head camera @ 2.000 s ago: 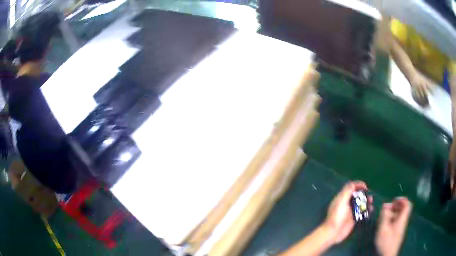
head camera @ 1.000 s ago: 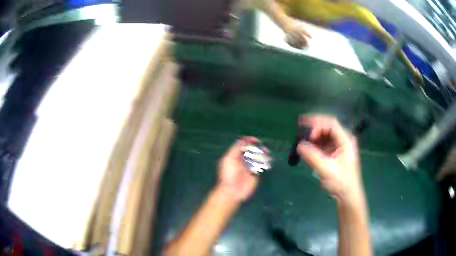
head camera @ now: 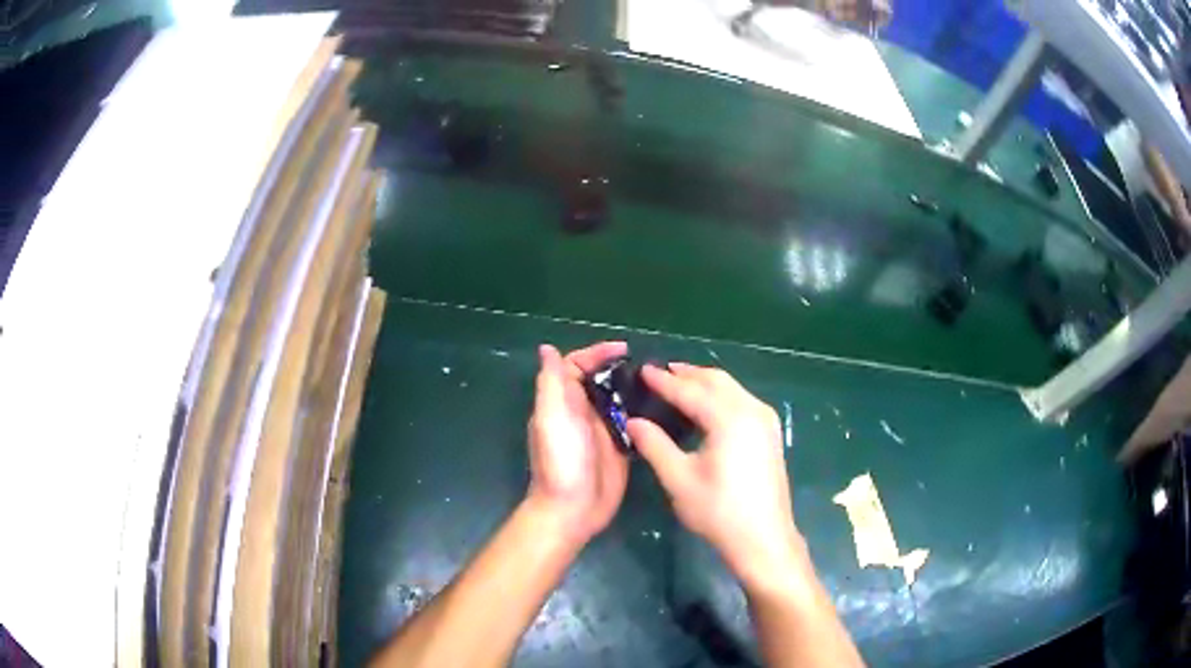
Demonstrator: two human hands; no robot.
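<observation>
My left hand point(head camera: 575, 450) holds the open adapter half point(head camera: 611, 403), a small black case with white and blue parts showing inside. My right hand point(head camera: 718, 450) holds the plain black case cover point(head camera: 656, 401) between thumb and fingers, tilted against the right side of the open half. The fingers and cover hide part of the circuit board. A dark cord, blurred, lies on the green bench point(head camera: 457, 522) below and between my forearms.
A tall stack of boards point(head camera: 268, 379) stands at left. Beyond a pale seam, the green conveyor point(head camera: 731, 248) carries black units point(head camera: 950, 300). A torn cream scrap point(head camera: 867, 522) lies at right. A metal post point(head camera: 1110, 352) stands far right.
The view has swung right and down. My right hand has brought the cover from apart on the right to the open half in my left hand.
</observation>
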